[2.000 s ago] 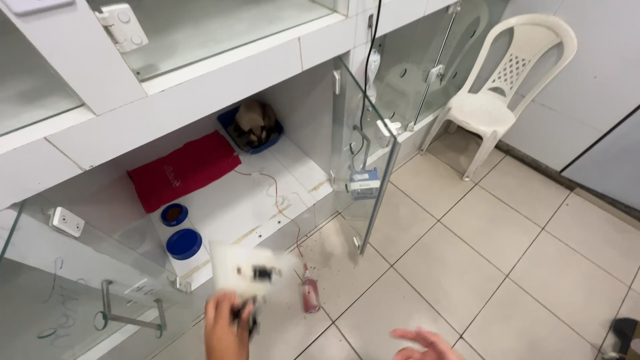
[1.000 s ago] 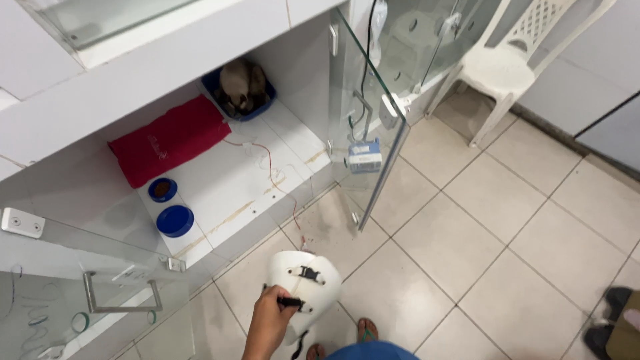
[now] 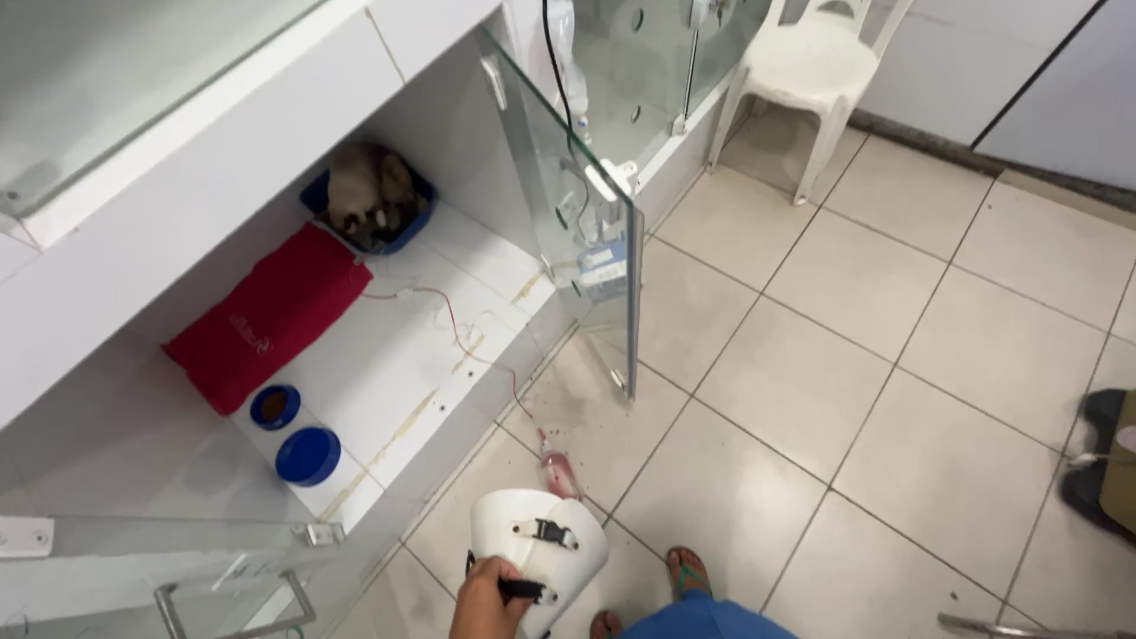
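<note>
My left hand [image 3: 493,596] grips the black strap of a white plastic pet recovery cone [image 3: 568,550], curled into a ring with a black buckle on its side. My right hand is out of view. Just beyond the cone, a small bottle of reddish liquid [image 3: 559,473] lies on the floor, joined to a thin red tube [image 3: 454,324] that runs up into the open cabinet. Inside, a cat [image 3: 364,186] with pale and dark fur is curled in a blue litter tray [image 3: 414,232]. A red cloth mat [image 3: 275,315] lies beside the tray.
Two blue bowls [image 3: 308,457] stand near the cabinet's front edge, the smaller one holding brown food. A glass door [image 3: 612,311] stands swung out at right; another [image 3: 177,568] is at lower left. A white plastic chair [image 3: 808,62] is at upper right. Another person's shoes [image 3: 1100,461] show at the right edge.
The right hand, seen at the bottom two seconds ago, has left the view. The cone, earlier a blurred, broad shape in the left hand, now shows as a curled ring, still held by that hand.
</note>
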